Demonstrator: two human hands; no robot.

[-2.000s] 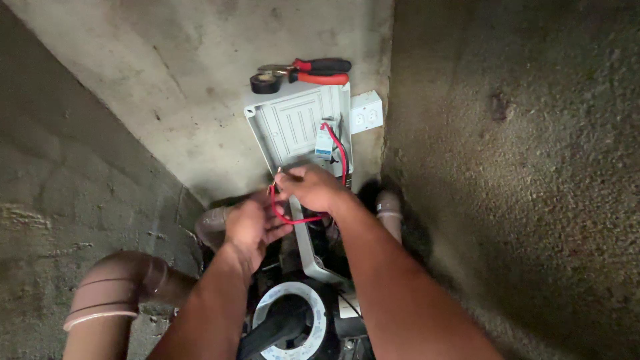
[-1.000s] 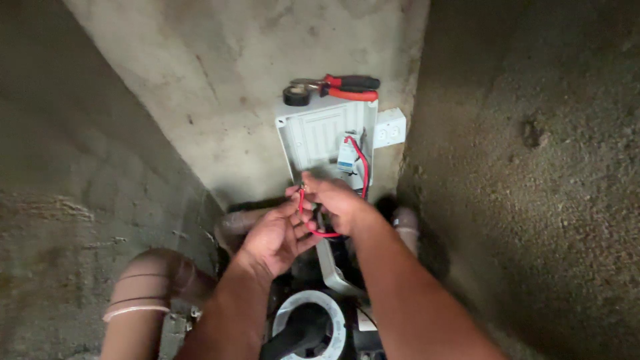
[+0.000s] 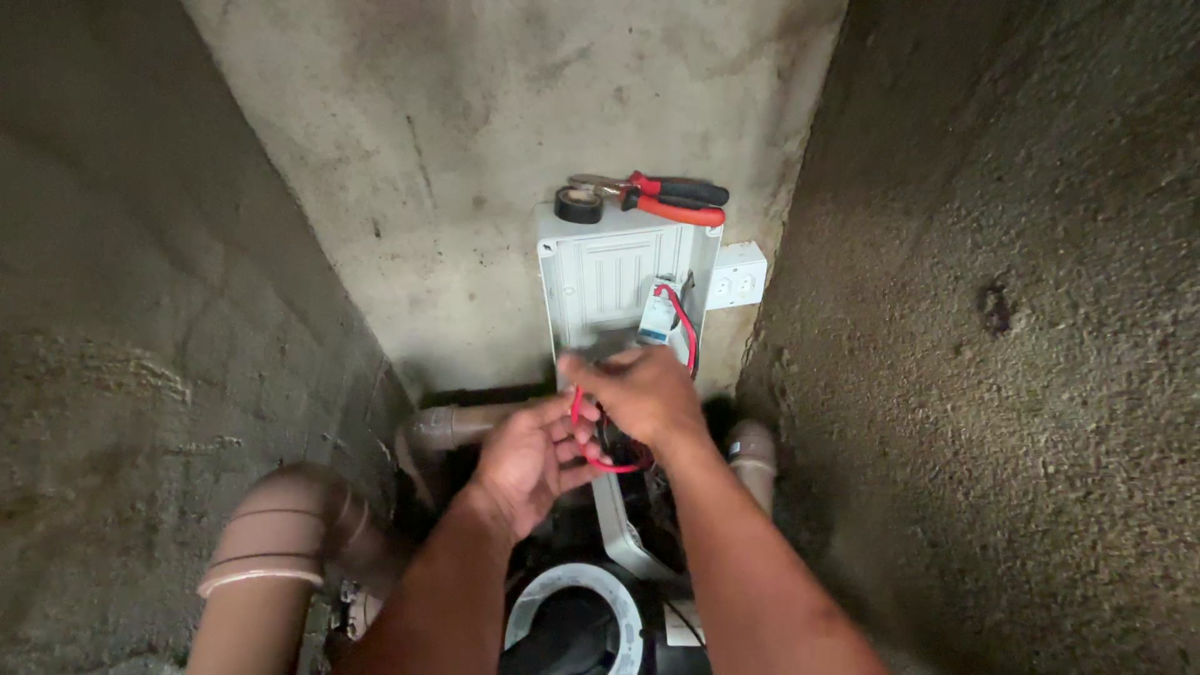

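My left hand (image 3: 536,457) holds a red insulated wire (image 3: 619,468) near its upper end, palm up with the lower fingers spread. My right hand (image 3: 647,392) is at that same end, its thumb and fingers slightly blurred; what they pinch is hidden. Above the hands, a grey plastic electrical box (image 3: 609,272) stands open against the wall. Inside it a white circuit breaker (image 3: 659,314) hangs tilted, with a red wire looping down from its top. Pliers (image 3: 677,201) with red and black handles and a roll of black electrical tape (image 3: 578,204) rest on the box's top edge.
A white double socket outlet (image 3: 737,278) is beside the box. Brown plastic pipes flank the work: a thick elbow (image 3: 272,525) at lower left and a narrower one (image 3: 753,450) at right. Below are a grey cover (image 3: 623,534) and a pale ring (image 3: 630,614) on black equipment. Rough walls rise on both sides.
The right hand's fingers have shifted about the wire end, and its back is turned more to view. The left hand still holds the red wire.
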